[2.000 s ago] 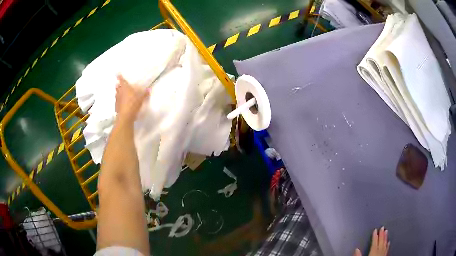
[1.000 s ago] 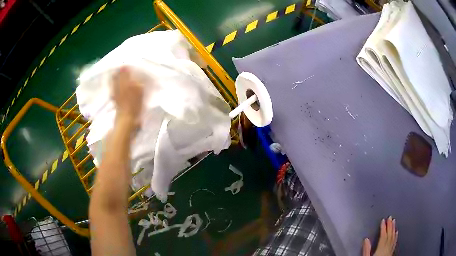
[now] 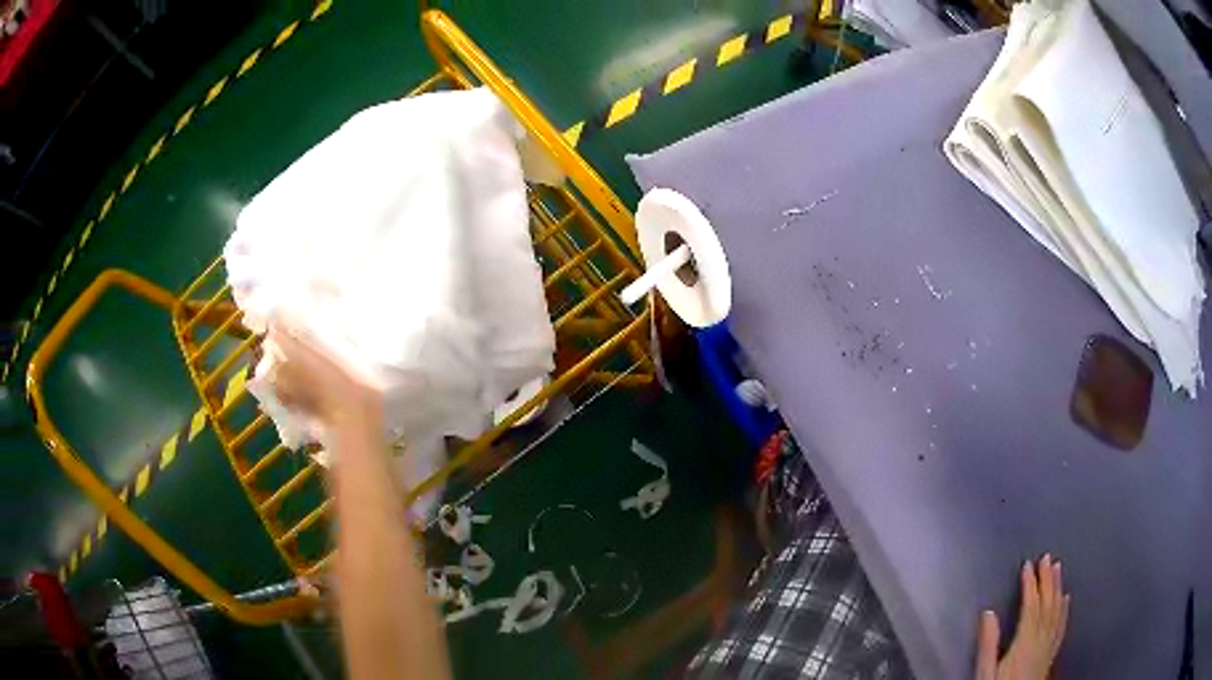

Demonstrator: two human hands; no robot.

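Observation:
A pile of white pieces [image 3: 412, 239] lies in the yellow cart [image 3: 273, 492] at the left. My left hand [image 3: 312, 379] is at the pile's lower left edge, blurred; its fingers are against the white cloth, and I cannot tell whether they grip it. My right hand [image 3: 1030, 631] rests on the grey-purple table [image 3: 851, 266] at the lower right, fingers apart and empty, partly cut off by the picture's edge.
A stack of white panels [image 3: 1103, 173] lies at the table's far right, with a brown plate [image 3: 1111, 392] nearer me. A roll of white tape [image 3: 685, 259] is mounted at the table's left edge. Scraps [image 3: 532, 600] lie on the green floor. Dark scissors [image 3: 1188, 638] show at the right edge.
My left hand has moved down across the pile towards me. The white cloth is now more gathered and flatter, and its hanging parts have drawn in, baring more cart bars. My right hand stays on the table.

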